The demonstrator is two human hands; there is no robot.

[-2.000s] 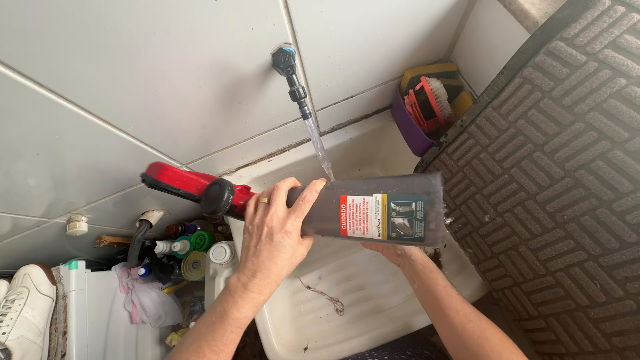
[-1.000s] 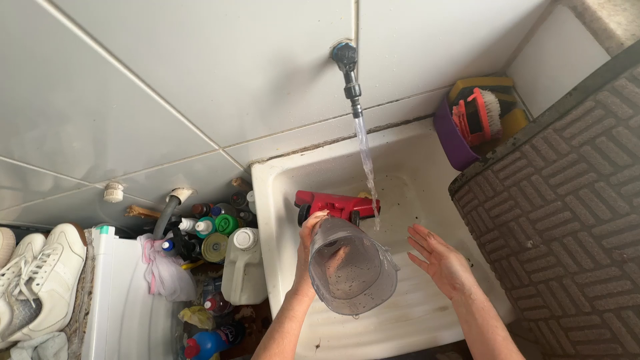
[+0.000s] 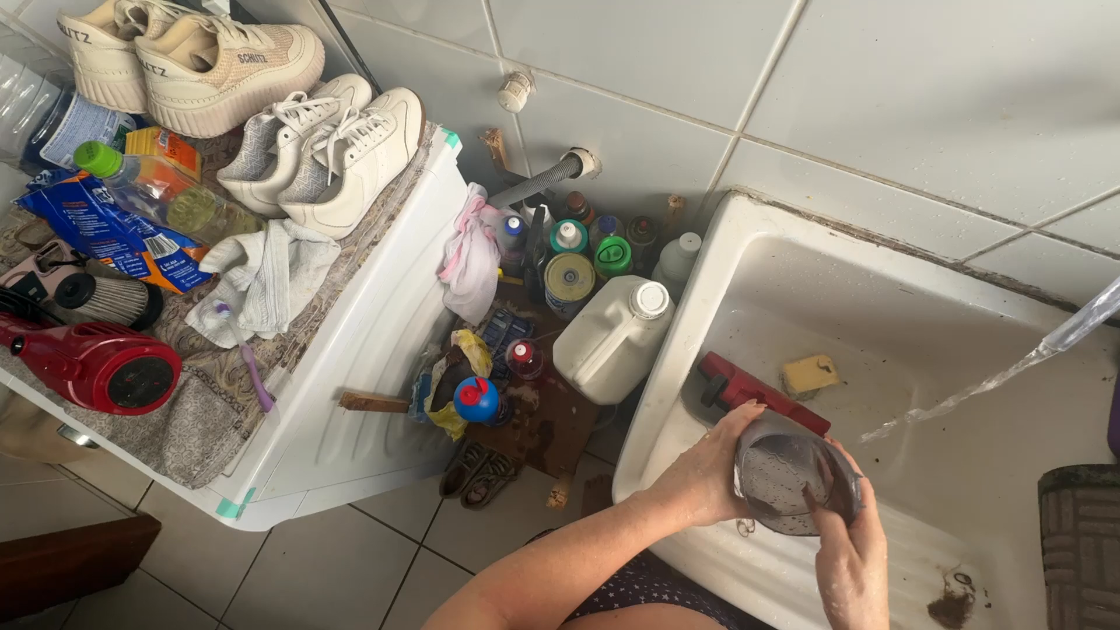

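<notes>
My left hand (image 3: 709,472) grips the side of a wet, translucent grey plastic container (image 3: 783,490), its round opening facing up toward me. On its right side my right hand (image 3: 853,542) holds the rim, fingers partly at the opening. Droplets cover the inside. The container is over the white laundry sink (image 3: 949,376), left of a running stream of water (image 3: 989,389). Behind it in the basin lies a red plastic vacuum head (image 3: 761,394), with a yellow sponge (image 3: 810,374) beyond. Part of each hand is hidden by the container.
Left of the sink stand a white jug (image 3: 612,341) and several bottles. A white washing machine (image 3: 367,324) bears a cloth, white sneakers (image 3: 359,157), a red vacuum body (image 3: 96,363), a pleated filter (image 3: 109,297) and a toothbrush (image 3: 254,376). A dark textured mat (image 3: 1081,542) is at right.
Two seconds ago the container lay sideways with the red head beside it; a second ago the head was in the sink. My right hand, then apart, now holds the container. The view has swung left.
</notes>
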